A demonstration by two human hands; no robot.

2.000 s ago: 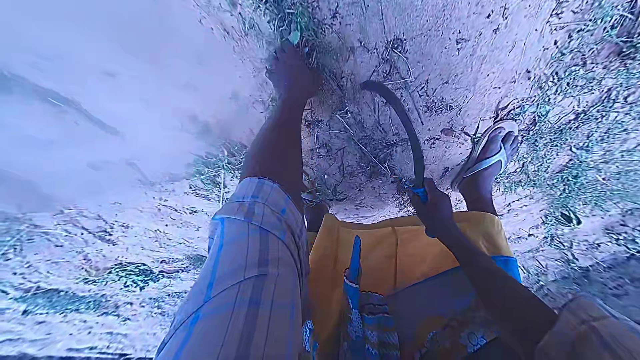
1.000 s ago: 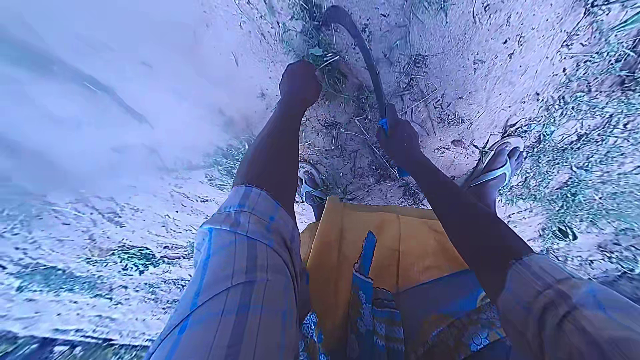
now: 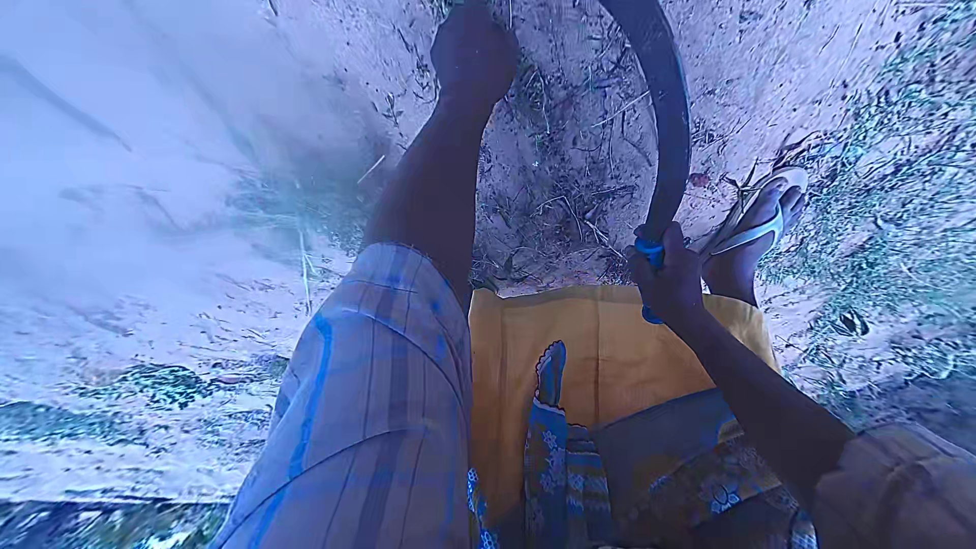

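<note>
In my right hand [image 3: 669, 276] is the blue handle of a sickle [image 3: 671, 114]. Its long, dark curved blade rises from my fist and runs out of the top of the view. My left hand [image 3: 474, 53] is a closed fist at the top, left of the blade and apart from it. Some green shows at the upper edge of that fist, but whether the fingers hold grass cannot be made out. Short grass and dry stalks [image 3: 534, 183] lie on the soil between the two hands.
My foot in a light flip-flop [image 3: 762, 221] stands right of the sickle. Green grass [image 3: 900, 206] grows along the right side. A yellow cloth [image 3: 579, 328] hangs over my lap, below the hands. Bare pale soil [image 3: 252, 320] and low plants [image 3: 160, 385] lie at the left.
The sickle's tip was near my left hand one second ago; now the blade stands farther right, away from that hand. My right hand has moved down and right, toward the foot.
</note>
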